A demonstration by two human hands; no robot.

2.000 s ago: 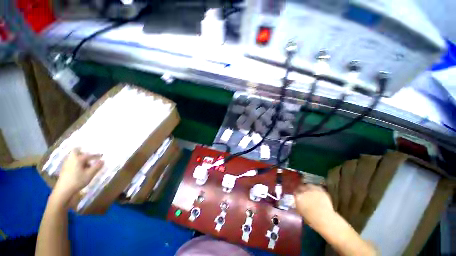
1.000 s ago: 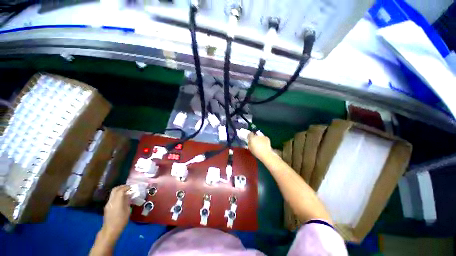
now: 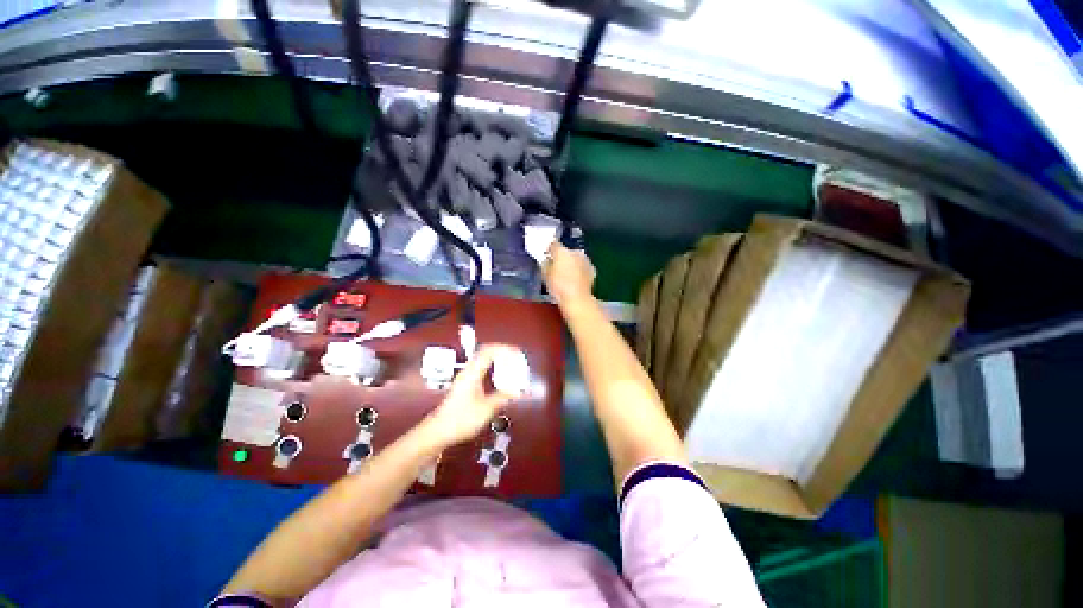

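Note:
The dark-red test fixture [image 3: 398, 469] lies in front of me, with red digits at its upper left and a green light at lower left. My left hand [image 3: 469, 398] holds a white charger [image 3: 510, 372] at the rightmost station. Other white chargers [image 3: 352, 360] sit at the stations to the left, with white cable plugs at them. My right hand [image 3: 568, 273] is beyond the fixture's upper right corner, holding a small white piece [image 3: 542, 236] at the edge of the grey pile [image 3: 457, 160]. Its fingertips are blurred.
A partitioned carton [image 3: 113, 244] filled with white units stands at the left. Nested brown cartons [image 3: 831, 475] with white lining stand at the right. Black cables [image 3: 447, 107] hang over the grey pile. The metal shelf edge [image 3: 689, 119] runs across the back.
My left hand has moved the white charger from the fixture's left side to its rightmost station. My right hand has moved to the right edge of the grey pile. The view has shifted right.

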